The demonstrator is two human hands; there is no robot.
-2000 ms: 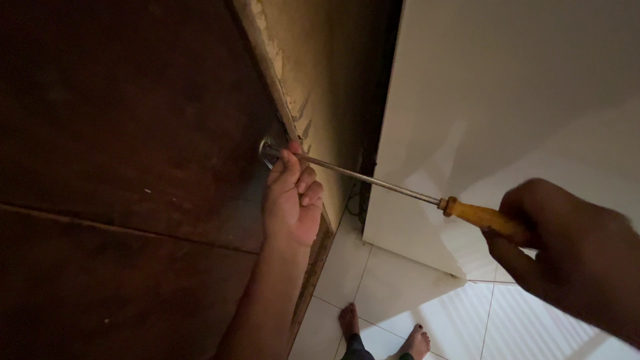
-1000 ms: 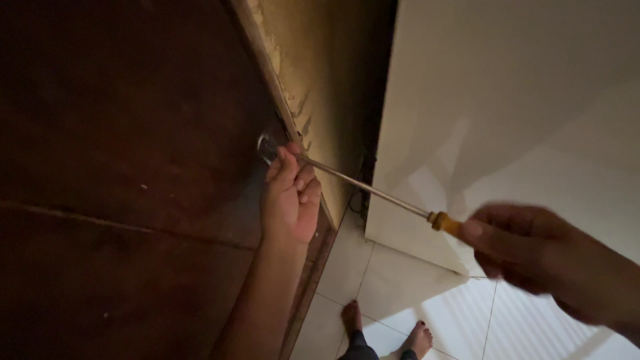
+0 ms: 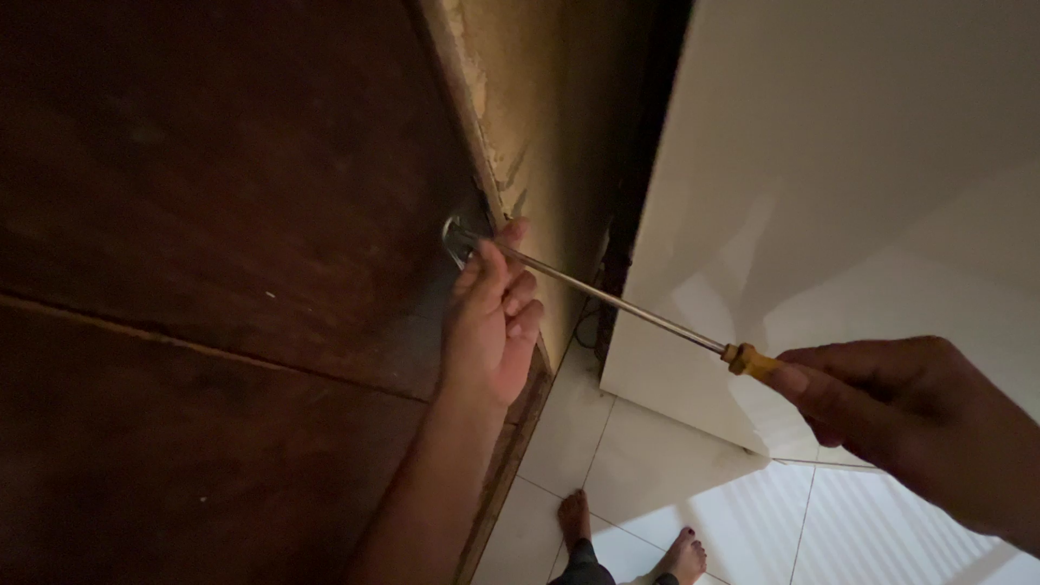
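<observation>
My right hand (image 3: 886, 414) grips the yellow handle of a long screwdriver (image 3: 621, 302) at the right. Its metal shaft slants up and left to my left hand (image 3: 491, 321). The left thumb and fingers close around the tip end of the shaft, against a shiny metal fitting (image 3: 455, 240) on the face of a dark brown wooden door or panel (image 3: 268, 195), near its edge. The fingers hide the screwdriver's tip and part of the fitting.
A worn, yellowish wall or frame strip (image 3: 528, 146) runs beside the panel edge. A large pale, smooth panel (image 3: 829, 187) stands at the right, with a dark gap beside it. Below lie white floor tiles (image 3: 642, 455) and two bare feet (image 3: 686, 556).
My right hand has shifted its hold on the screwdriver's handle, from wrapped around it to fingertips near its end. My left hand stays at the metal fitting.
</observation>
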